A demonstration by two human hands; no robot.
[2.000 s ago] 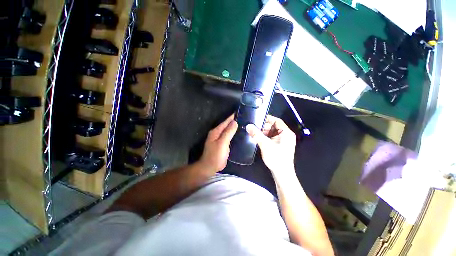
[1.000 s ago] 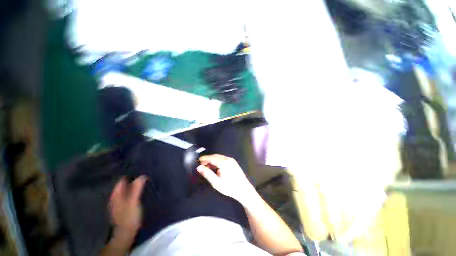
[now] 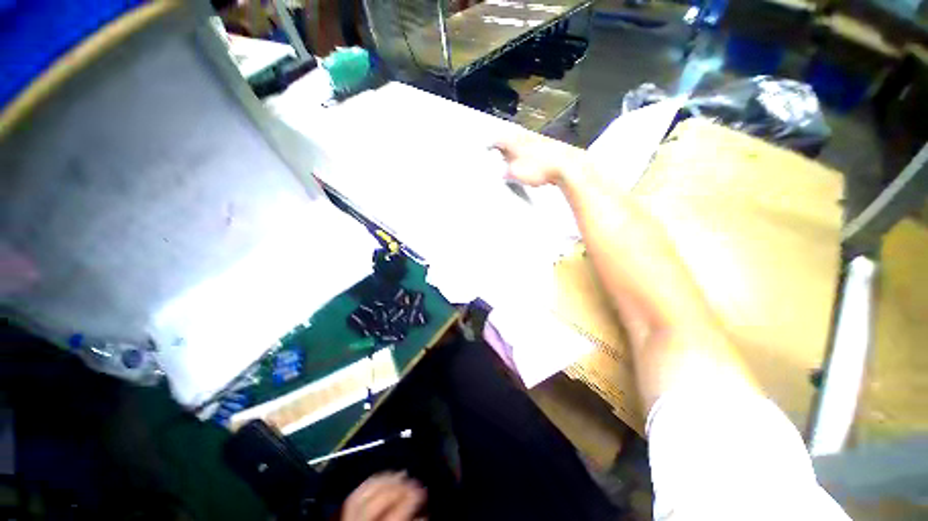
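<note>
My right hand [image 3: 531,168] is stretched far out over bright white sheets [image 3: 427,153]; its fingers are partly lost in glare, and whether they hold anything cannot be told. My left hand [image 3: 385,499] is low at the bottom edge, blurred and cut off, near the lap. A black lock body [image 3: 270,463] lies dark at the bench's front edge, left of my left hand. A thin white cable [image 3: 361,448] with a small tip runs from it to the right. Neither hand visibly touches the lock.
The green bench [image 3: 326,331] bears heaped small black parts [image 3: 390,313], blue battery packs [image 3: 288,366], a white strip [image 3: 321,395] and a yellow-and-black tool [image 3: 387,242]. Brown cardboard [image 3: 748,224] is stacked at right, with a clear plastic bag [image 3: 778,107] behind. A wire rack [image 3: 509,36] stands beyond.
The view has swung right. The lock, earlier held in both hands, is now out of them at the bench edge. My right arm has reached far out over the white sheets.
</note>
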